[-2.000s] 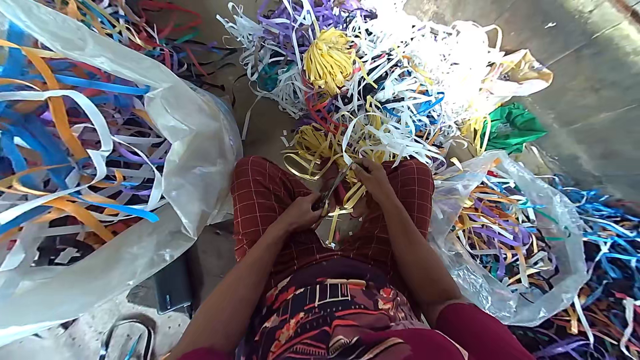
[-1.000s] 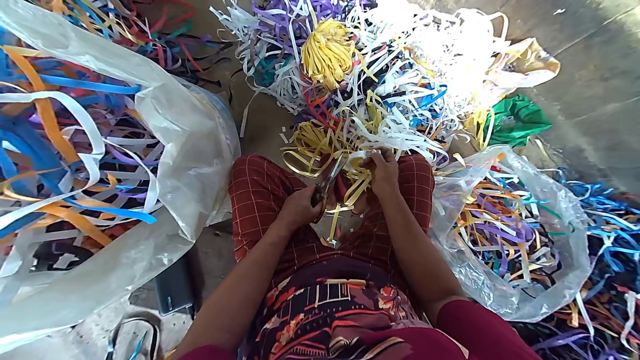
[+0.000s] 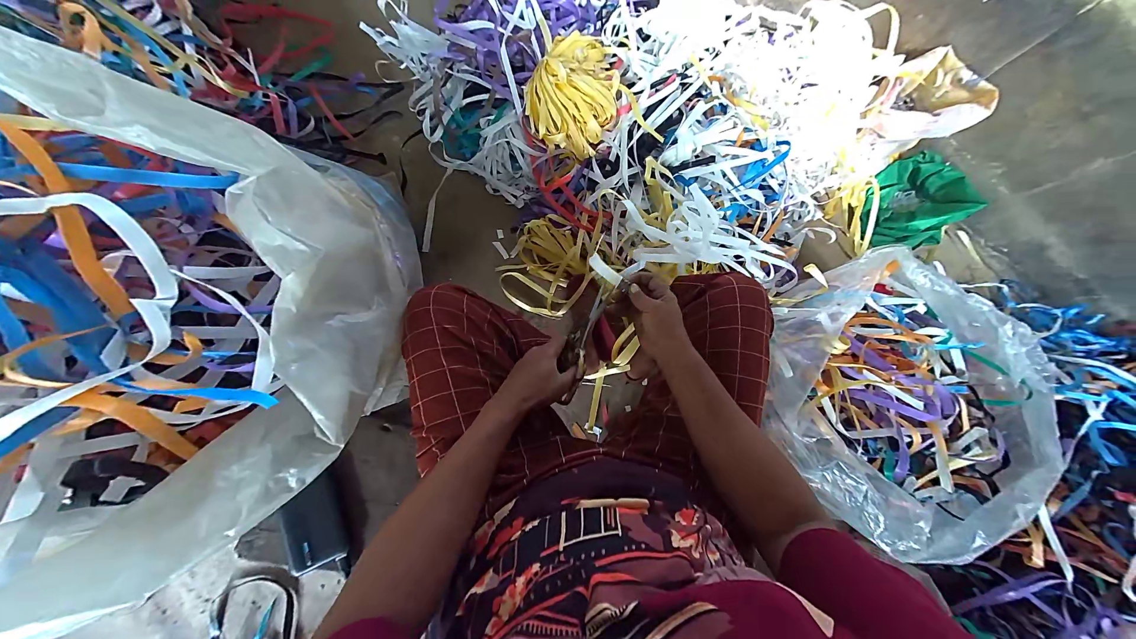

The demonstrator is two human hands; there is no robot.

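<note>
My left hand (image 3: 540,373) is closed around the handles of metal scissors (image 3: 586,328), whose blades point up toward the strip between my hands. My right hand (image 3: 655,315) pinches a white plastic strip (image 3: 607,272) near the blade tips. Just beyond the hands lie a looped yellow strip bundle (image 3: 548,253) and a tangle of white strips (image 3: 701,235). A fuller yellow bundle (image 3: 575,93) rests farther off on the heap. Short yellow strip pieces (image 3: 621,351) show between my legs, near my partly hidden feet.
At left stands a large clear plastic bag (image 3: 328,266) of mixed coloured strips. A smaller clear bag (image 3: 1034,426) of strips is at right, beside a blue strip pile (image 3: 1096,382). A green plastic bag (image 3: 919,200) lies behind it. A dark box-like device (image 3: 315,524) sits at lower left.
The scissors have gone from spread blades one second ago to blades nearly together, close to my right fingers. The bags and the strip heap look unchanged.
</note>
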